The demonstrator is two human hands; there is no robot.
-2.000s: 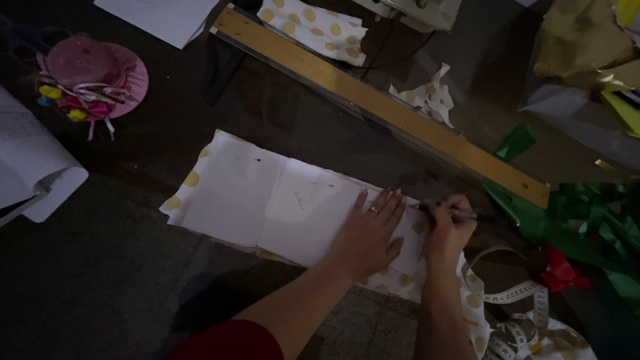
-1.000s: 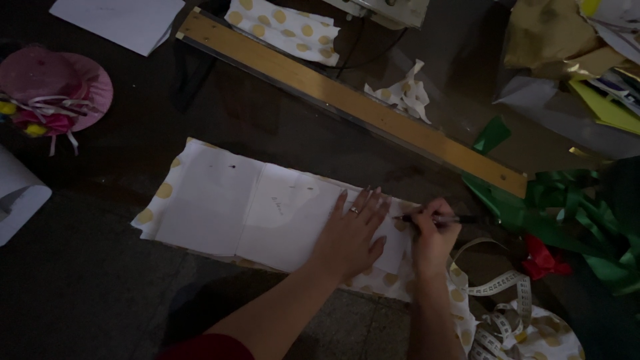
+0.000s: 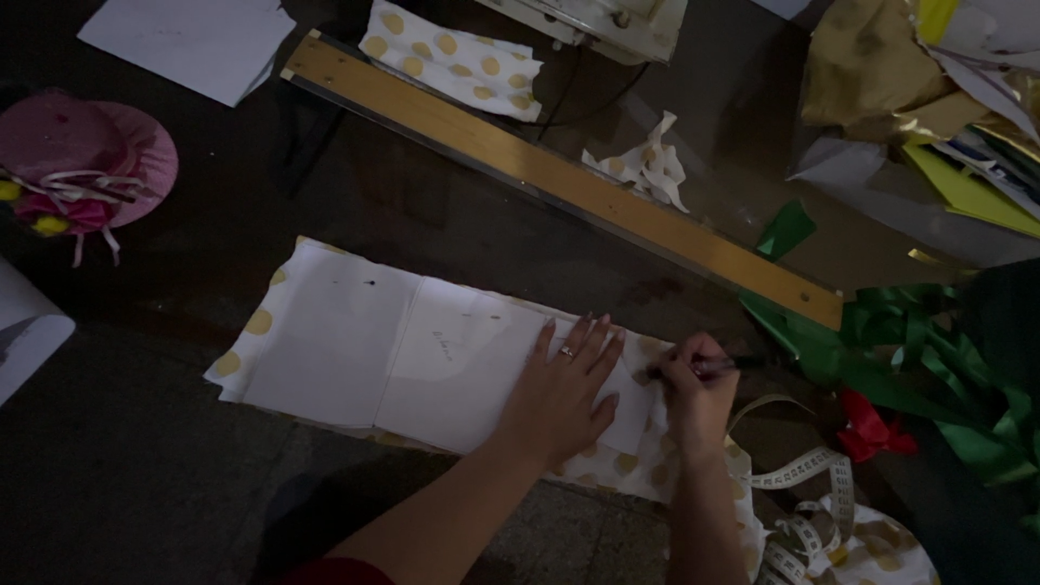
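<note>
White paper pattern pieces (image 3: 333, 333) lie on a length of white fabric with yellow dots (image 3: 626, 467); one piece bears a handwritten word. My left hand (image 3: 565, 390) lies flat over the right part of the paper, fingers spread, a ring on one finger. A dark pen (image 3: 731, 364) is pinched in my right hand (image 3: 699, 382), its tip at the fabric just right of the paper's edge. A cloth tape measure (image 3: 812, 467) lies coiled beside my right forearm, partly over more dotted fabric.
A long wooden ruler or bar (image 3: 528, 166) lies diagonally beyond the fabric. Behind it are a folded dotted cloth (image 3: 455, 61), a scrap (image 3: 650, 162) and part of a machine (image 3: 626, 24). Green ribbon (image 3: 877, 382) and a red bow (image 3: 869, 426) lie right, a pink hat (image 3: 73, 154) left.
My left hand stays on the paper, and the pen stays in my right hand near the paper's right end. Little else has plainly changed.
</note>
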